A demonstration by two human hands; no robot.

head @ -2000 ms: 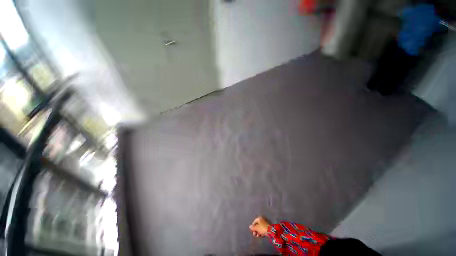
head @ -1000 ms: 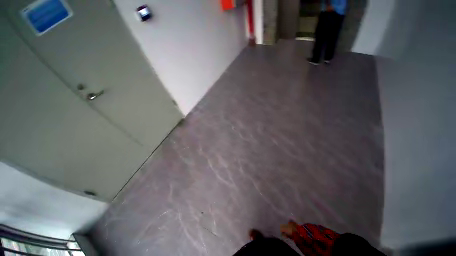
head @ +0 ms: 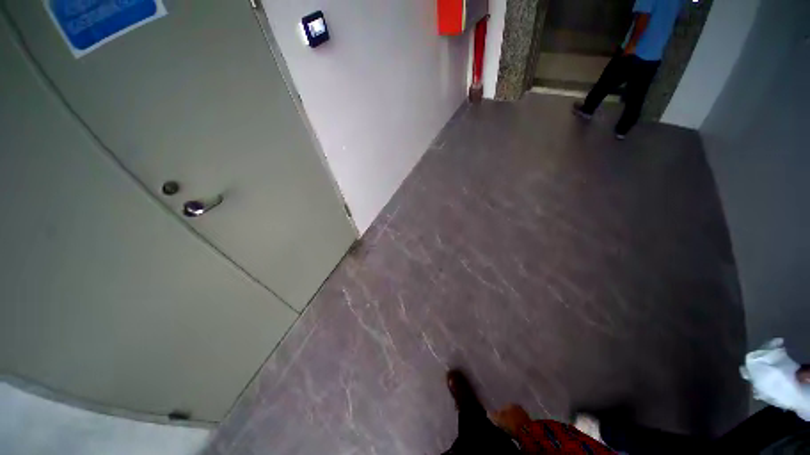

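Observation:
My right hand [head: 509, 416] shows small and blurred at the bottom edge, at the end of a red patterned sleeve. No object shows in it, but its fingers cannot be made out. My left hand is not in view. A dark brown shoe [head: 456, 384] and dark trouser leg show just left of my hand. The grey-green door [head: 115, 267] on the left is closed, with a lever handle [head: 202, 207] and a blue-and-white sign [head: 111, 19].
A person in a blue shirt [head: 655, 34] walks by a stone-framed doorway [head: 517, 53] at the top. A white cloth or paper [head: 774, 378] is in another person's hand at the right edge. A red box [head: 451, 16] and small dark device [head: 314, 29] are on the left wall.
The view has swung from the railing and windows towards the doorway. The door has come closer. The blue-shirted person has changed stride, and the white cloth has come into view at right.

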